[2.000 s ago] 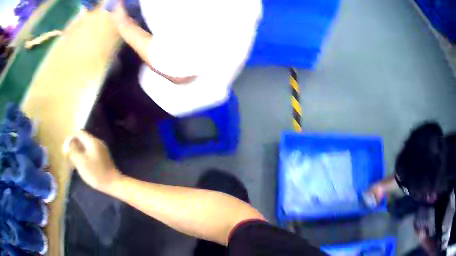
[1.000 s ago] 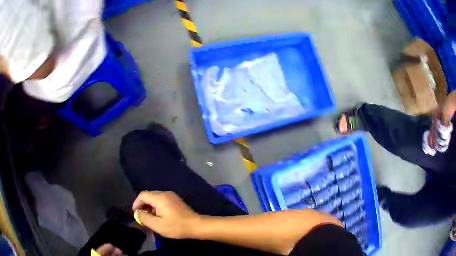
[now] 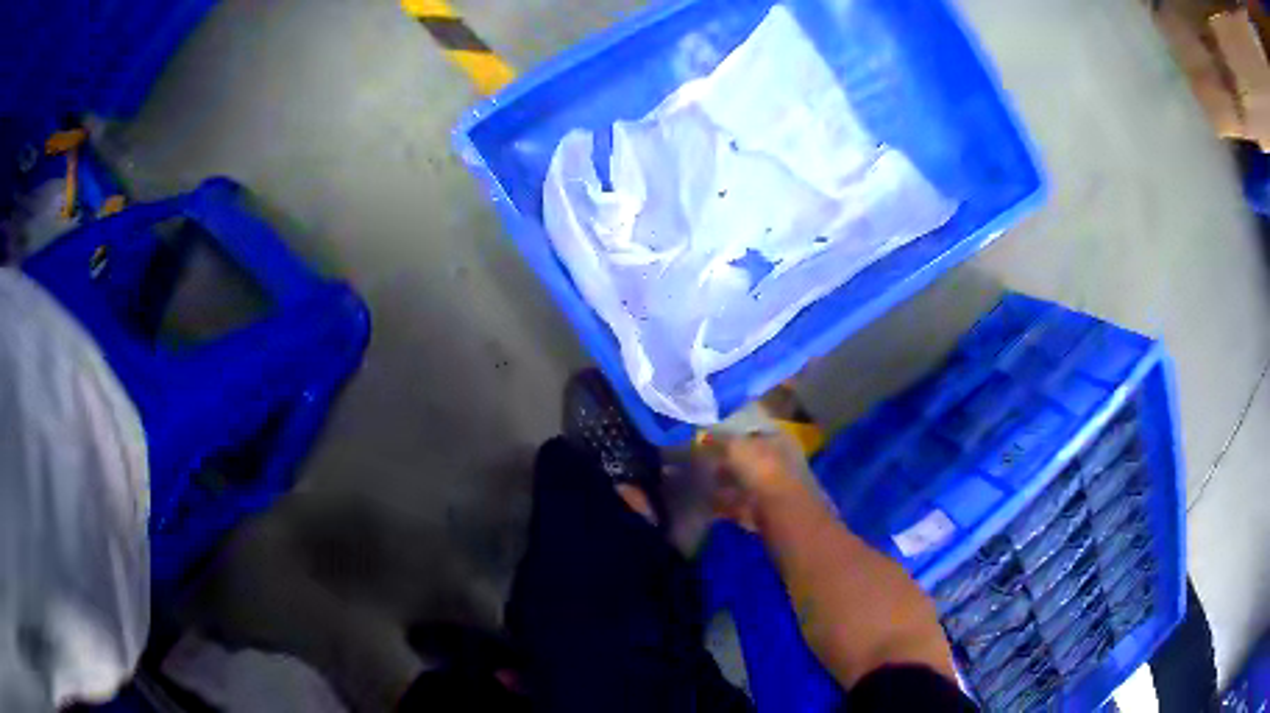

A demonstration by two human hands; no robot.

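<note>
My right hand [image 3: 738, 467] is blurred at the near edge of a blue crate [image 3: 822, 348], and its fingers are hard to make out. I cannot tell if it touches or grips the crate. The crate holds a crumpled, translucent white plastic liner [image 3: 738, 223], with bare blue floor showing around it. My left hand is not in view.
Another blue crate [image 3: 1177, 474] at the right holds rows of dark blue pieces. A blue stool [image 3: 327, 327] stands at the left beside a person's pale clothing [image 3: 63, 488]. My dark shoe [image 3: 606, 425] is near the liner crate. Cardboard [image 3: 1240, 70] is at the upper right.
The view has swung from the bench to the floor crates. My right hand has gone from above my lap to the liner crate's near edge. My left hand has left the view.
</note>
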